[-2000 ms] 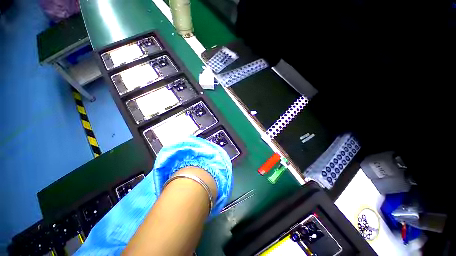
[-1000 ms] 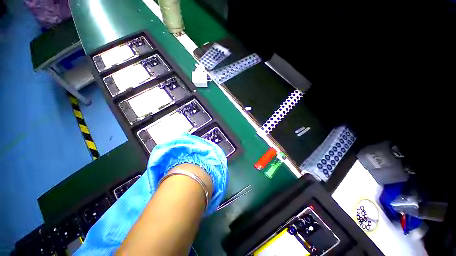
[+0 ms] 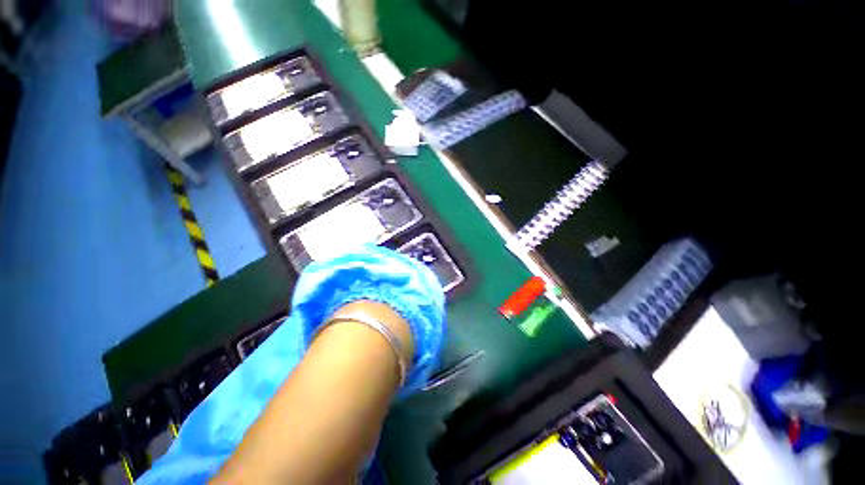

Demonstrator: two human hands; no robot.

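Note:
A bare forearm with a bracelet and a blue elastic sleeve reaches up from the lower edge. No fingers show, and I cannot tell which arm it is. My left hand and my right hand are not visible. The blue cuff covers part of a partly assembled phone [image 3: 356,225] and part of the lowest phone [image 3: 438,261] in a long black tray [image 3: 248,180]. Three more phones lie above them in the tray. Another phone [image 3: 616,445] with a yellow side strip lies in a black tray [image 3: 531,384] at the lower right.
Thin tweezers [image 3: 453,371], a red piece [image 3: 523,297] and a green piece [image 3: 537,320] lie on the green mat. Sheets with dark circles [image 3: 664,294] lie at the right. Loose rings [image 3: 718,419] lie on white. Dark phones [image 3: 204,379] are at the lower left.
The whole view has shifted slightly and is more blurred. The forearm stays at about the same place over the tray. No phone or other item has visibly been moved.

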